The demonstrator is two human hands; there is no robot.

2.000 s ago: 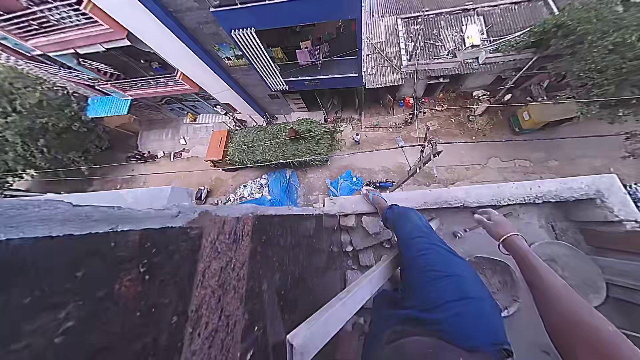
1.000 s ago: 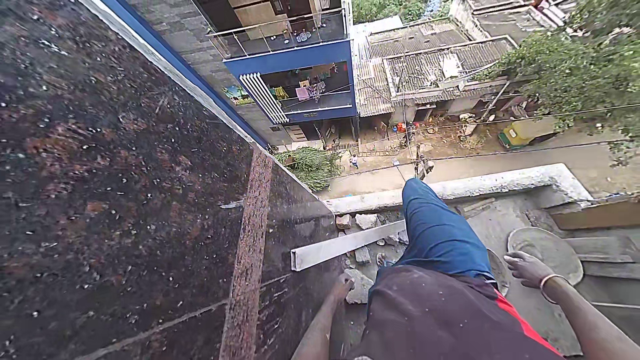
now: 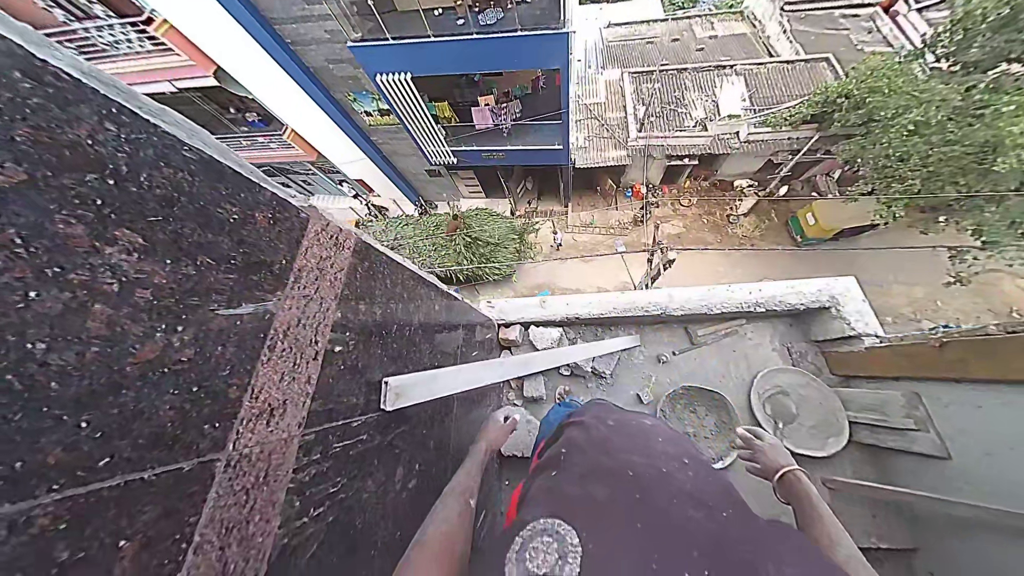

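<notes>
My left hand [image 3: 498, 430] hangs beside the granite-clad wall, in front of a pale rubble block; its fingers are curled and I cannot tell if it holds anything. My right hand [image 3: 764, 454], with a bangle at the wrist, is loosely spread and holds nothing; it is seen over the rim of a mortar pan [image 3: 698, 416]. A second round pan [image 3: 800, 411] coated in grey mortar lies to its right. A long white rectangular metal tube [image 3: 512, 368] slants between the wall and the rubble. Broken stone blocks [image 3: 547, 337] lie near the wall's foot.
Polished dark granite [image 3: 128, 240] with a rough reddish strip [image 3: 280, 384] fills the left. A low white parapet [image 3: 680, 302] edges the floor, with a street far below. Boards [image 3: 896, 420] lie at right, and a small-headed tool [image 3: 663, 358] lies near the parapet.
The left hand, not seen two seconds ago, is now by the rubble. My leg, which reached to the parapet, is drawn back. The view has shifted.
</notes>
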